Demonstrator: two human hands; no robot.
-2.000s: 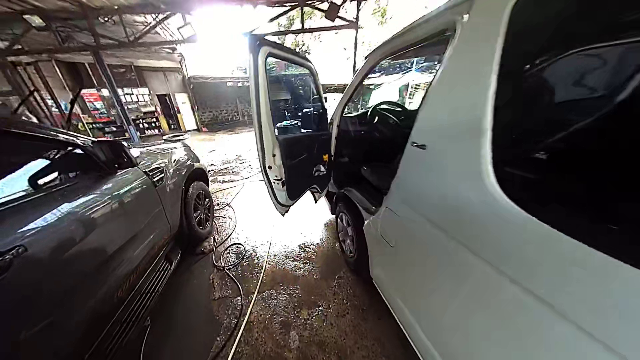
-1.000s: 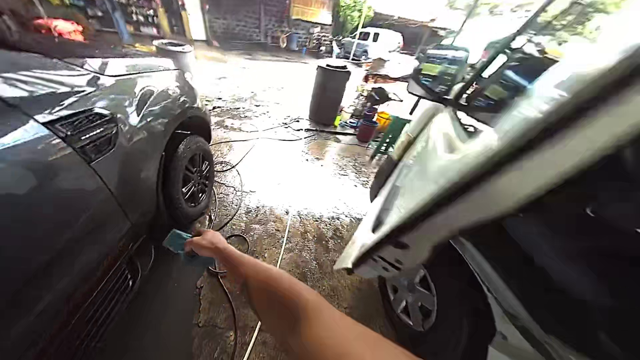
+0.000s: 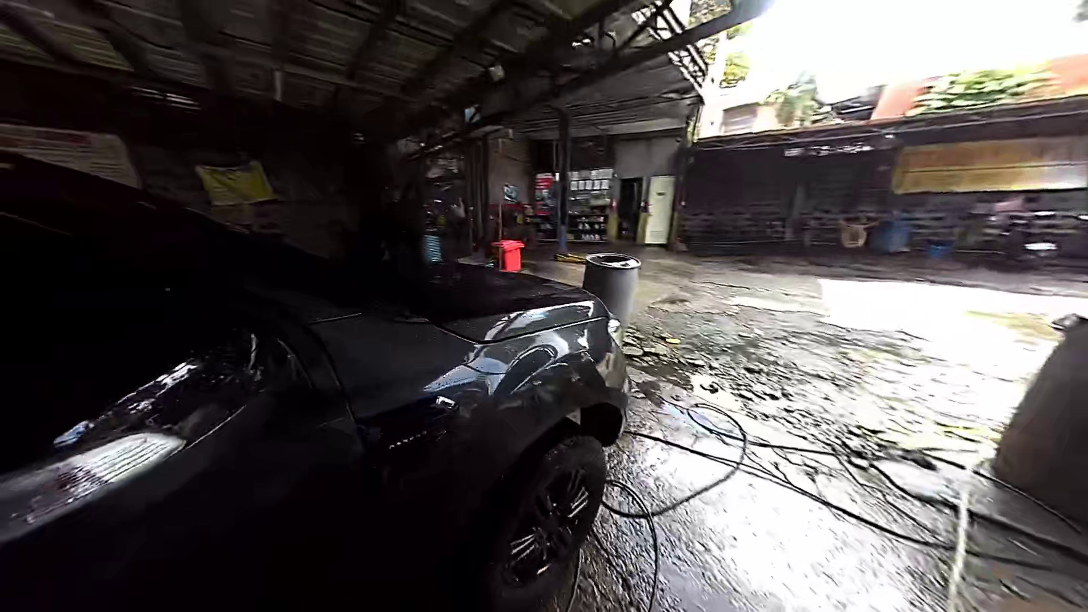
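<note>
Neither of my hands shows in the head view now, so what they hold cannot be seen. A dark pickup-like vehicle (image 3: 399,365) fills the left side, its front fender glossy with reflections. Its front wheel (image 3: 548,518) stands on wet ground. Black hoses (image 3: 739,463) lie in loops beside the wheel and run off to the right. A pale hose (image 3: 960,535) lies at the lower right.
A grey drum (image 3: 612,285) stands just past the vehicle's front, with a red bin (image 3: 508,255) farther back. Another dark barrel (image 3: 1050,416) is at the right edge. Shelves of goods (image 3: 586,204) and a pale door (image 3: 660,210) are in the background.
One second ago a hand held a blue-green cloth or sponge near the dark vehicle's wheel; it has left the view. The view has swung left, and the white van is out of sight.
</note>
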